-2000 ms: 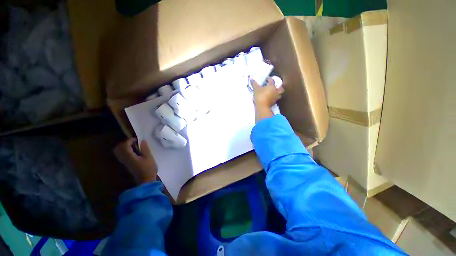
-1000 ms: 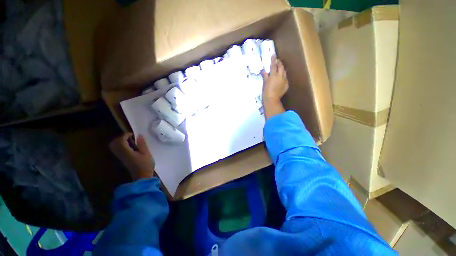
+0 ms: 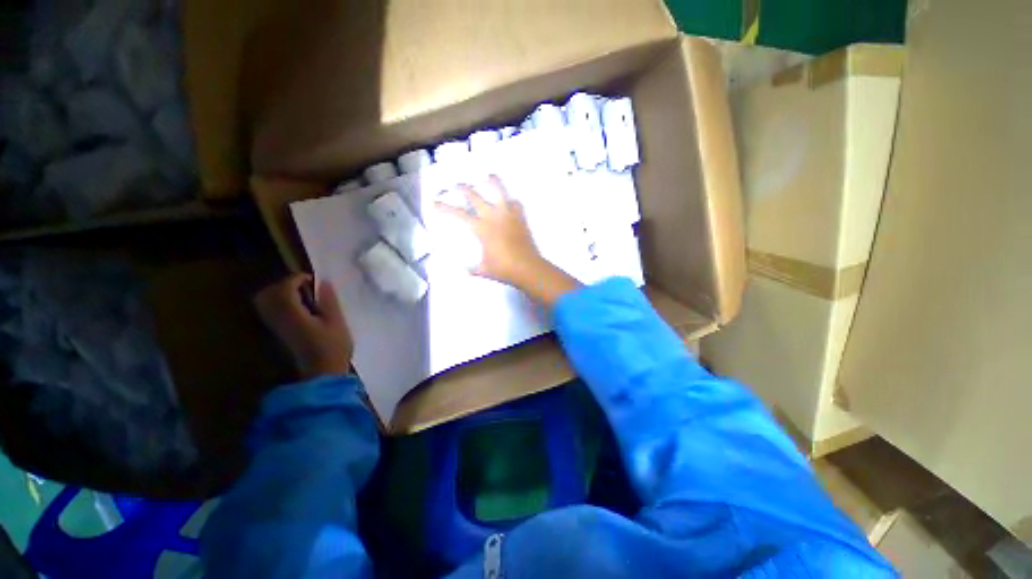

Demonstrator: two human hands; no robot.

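A white layer pad lies tilted in the open brown shipping carton. My left hand grips the pad at its left edge. Loose white wrapped units lie on the pad's left part. More units stand in a row along the carton's far side, up to the right corner. My right hand is over the middle of the pad, fingers spread, among units washed out by bright light. Whether its fingers touch a unit is hard to tell in the glare.
Tan taped cartons stand stacked to the right. A dark carton with greyish clear bagged contents is at the left, with another above it. A blue plastic stool is below the carton, and another blue item is at the lower left.
My right hand has left the unit at the carton's right end and moved left to the middle of the pad. Fewer loose units lie on the pad's left part. My left hand keeps its grip.
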